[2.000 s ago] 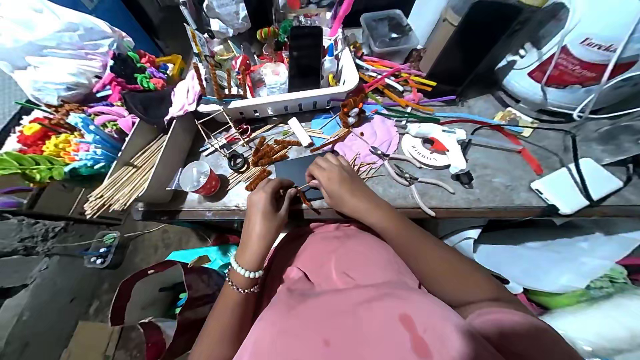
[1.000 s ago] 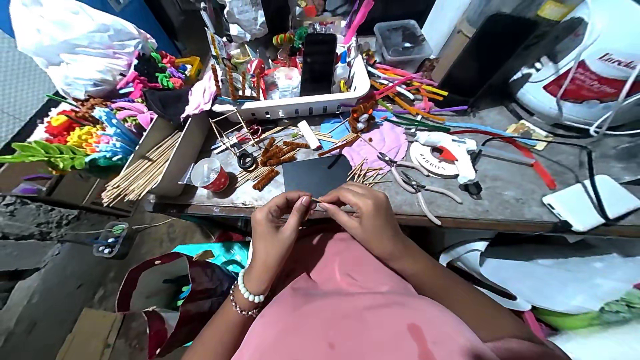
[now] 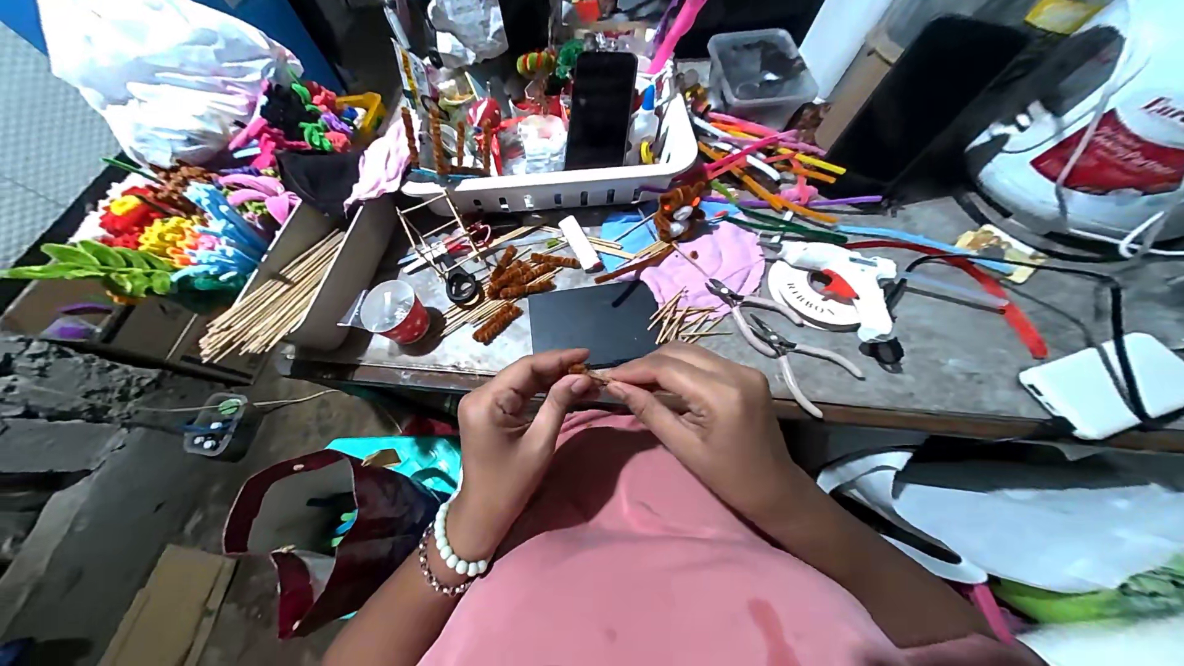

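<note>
Between my fingertips is a small brown pipe-cleaner piece (image 3: 581,369) with a thin stick-like part. My left hand (image 3: 518,421) pinches its brown end, and my right hand (image 3: 708,416) pinches the thin part. Both hands are at the table's front edge, just below a dark flat board (image 3: 592,324). Left of the board are several coiled brown pipe-cleaner pieces (image 3: 499,322) and a clear and red plastic cup (image 3: 396,313). To the right lie short wooden sticks (image 3: 683,317), pliers (image 3: 786,347), a ribbon spool (image 3: 803,294) and a white glue gun (image 3: 869,287).
A white plastic basket (image 3: 573,190) holding a phone (image 3: 601,111) stands at the back. Colourful pipe cleaners (image 3: 768,171) lie right of it. A box of wooden sticks (image 3: 277,296) stands left. A black cable (image 3: 1115,314) crosses a white power bank or phone (image 3: 1110,384) at the right.
Two seconds ago my hands were over the dark board; they are now at the table's front edge, and more of the board shows. The small piece stays between my fingers.
</note>
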